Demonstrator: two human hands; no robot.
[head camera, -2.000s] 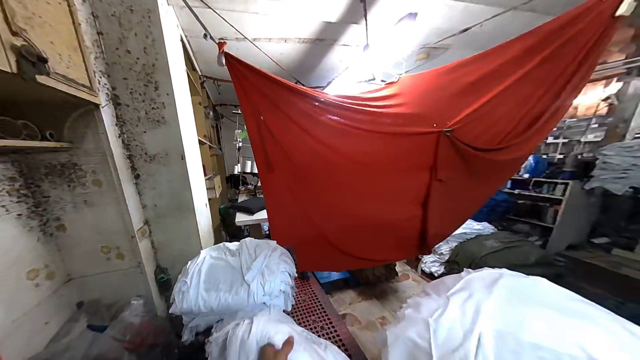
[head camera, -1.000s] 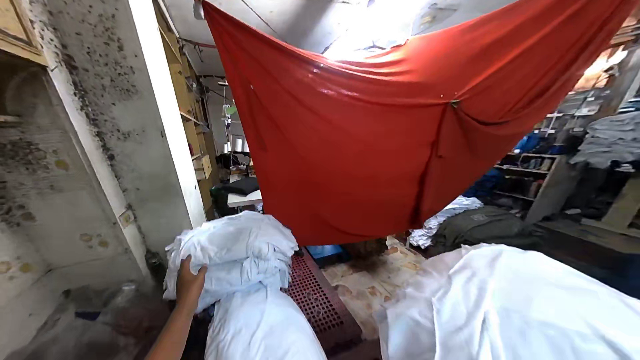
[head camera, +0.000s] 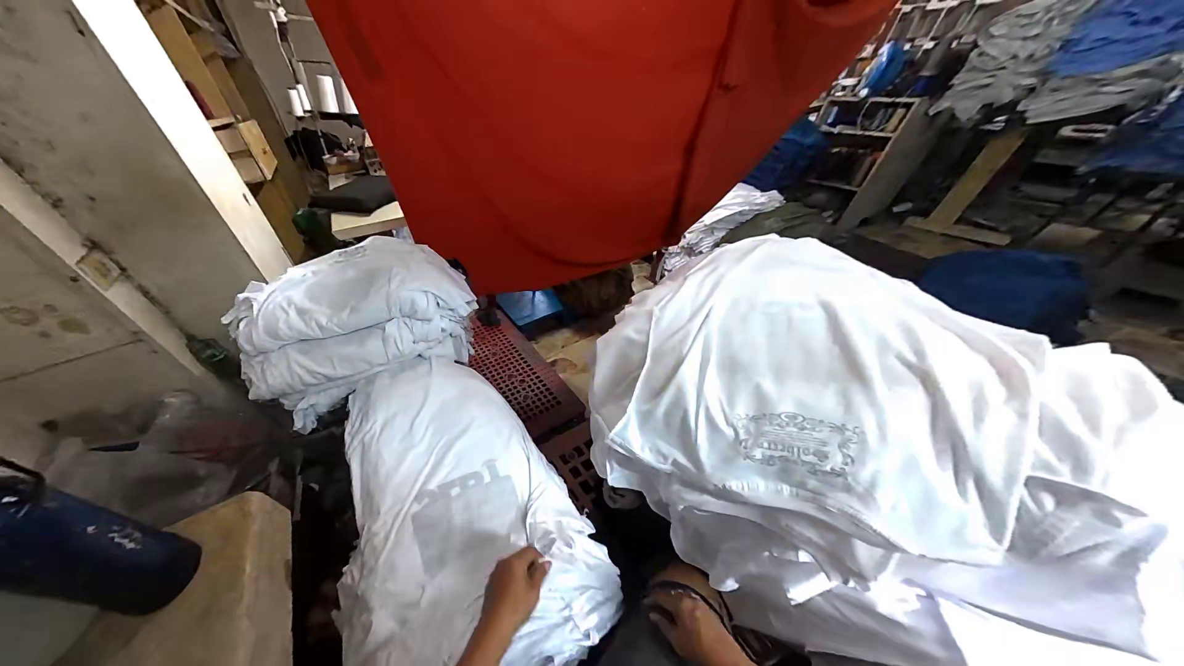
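Observation:
My left hand (head camera: 514, 585) rests at the near end of a long pile of white printed cloth (head camera: 444, 490), its fingers curled; whether it pinches the fabric is unclear. Low in the view, my right hand (head camera: 689, 622) lies over my dark-clothed lap, close to a dark cord or strap, its grip hard to make out. Beyond the long pile sits a folded stack of white cloth (head camera: 356, 314). A large heap of white cloth with a printed emblem (head camera: 832, 370) stands at the right.
A red cloth (head camera: 573, 139) hangs ahead. Between the piles is a red perforated panel (head camera: 523, 370). At lower left are a dark blue cylinder (head camera: 88, 546) and a pale block (head camera: 222, 573). Thread cones (head camera: 326, 94) and cloth-laden shelves stand farther back.
My left hand has moved from the folded white stack to the near end of the long pile. My right hand has come into view. The view has tilted down.

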